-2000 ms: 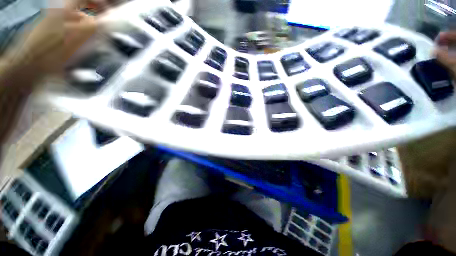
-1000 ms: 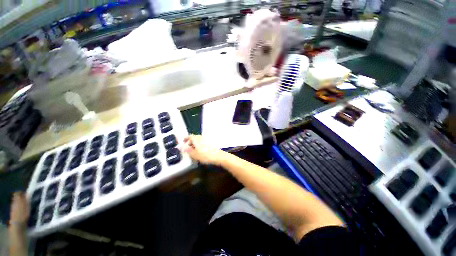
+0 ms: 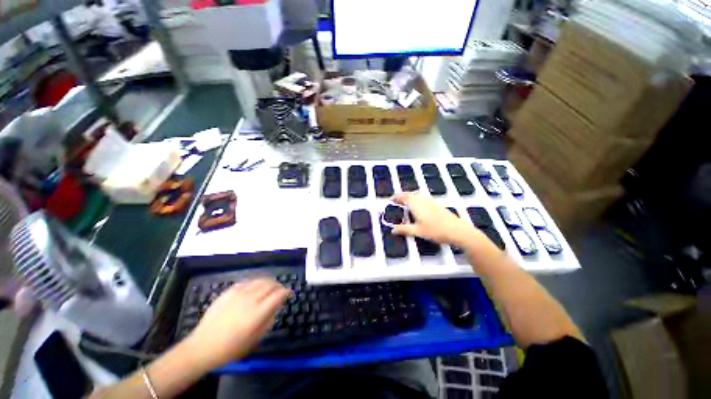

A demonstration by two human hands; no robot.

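Observation:
A white pocketed tray [image 3: 444, 267] holds rows of black rounded electronic units, with shinier grey pieces in its right-hand pockets. My right hand [image 3: 427, 221] is over the tray's middle, thumb and fingertips around a black unit [image 3: 394, 214] in the front rows; the hand partly hides neighbouring units. My left hand [image 3: 243, 316] is empty, fingers slightly bent, over the left part of the black keyboard [image 3: 351, 312]. A small dark square fixture [image 3: 294, 174] stands on the white board just left of the tray, and I cannot tell whether it holds a unit.
An orange-and-black frame [image 3: 217, 211] lies on the white board; another [image 3: 171, 196] is on the green mat. A black mouse [image 3: 454, 306] is at the tray's front edge. Behind are a parts carton [image 3: 374, 118] and monitor [image 3: 405, 27]. A fan [image 3: 78, 273] stands left; cartons [image 3: 577, 109] stand right.
The view has swung from the left bench to the computer bench. The tray of black units at left, beside my hands earlier, is out of view. My right hand is now at the bench tray, my left over the keyboard.

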